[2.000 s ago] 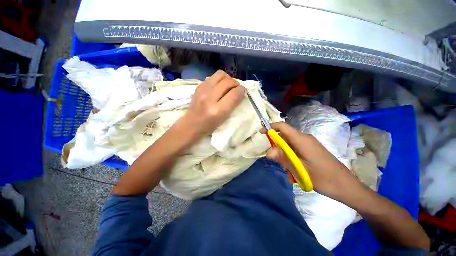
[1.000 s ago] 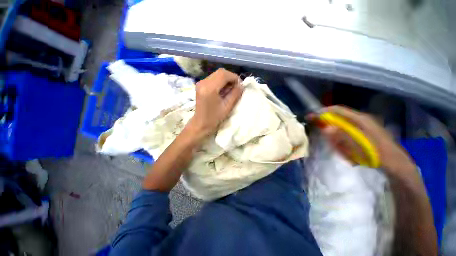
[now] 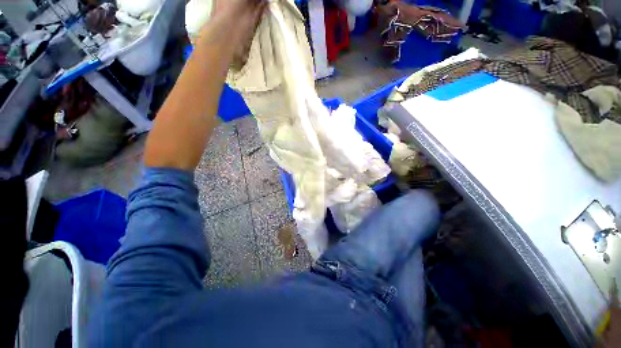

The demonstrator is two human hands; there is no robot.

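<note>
My left hand (image 3: 240, 26), at the top edge and slightly blurred, grips the cream lining piece (image 3: 299, 136). The piece hangs down from the hand, with bright white padding (image 3: 347, 146) along its right side and its lower end near my knee. My right hand (image 3: 615, 299) is only a sliver at the right edge, with a bit of the yellow scissors handle (image 3: 602, 322) against it. The blades cannot be made out.
A blue basket (image 3: 289, 190) stands behind the piece. The white machine table (image 3: 490, 136) with its ruler edge (image 3: 470, 190) is at right, with plaid fabric (image 3: 545, 60) at its far end. A white chair frame (image 3: 71, 255) is at lower left.
The view has swung left. My left hand has lifted the cream piece from my lap, and it now hangs stretched out. My right hand with the scissors has moved to the right edge, mostly out of view.
</note>
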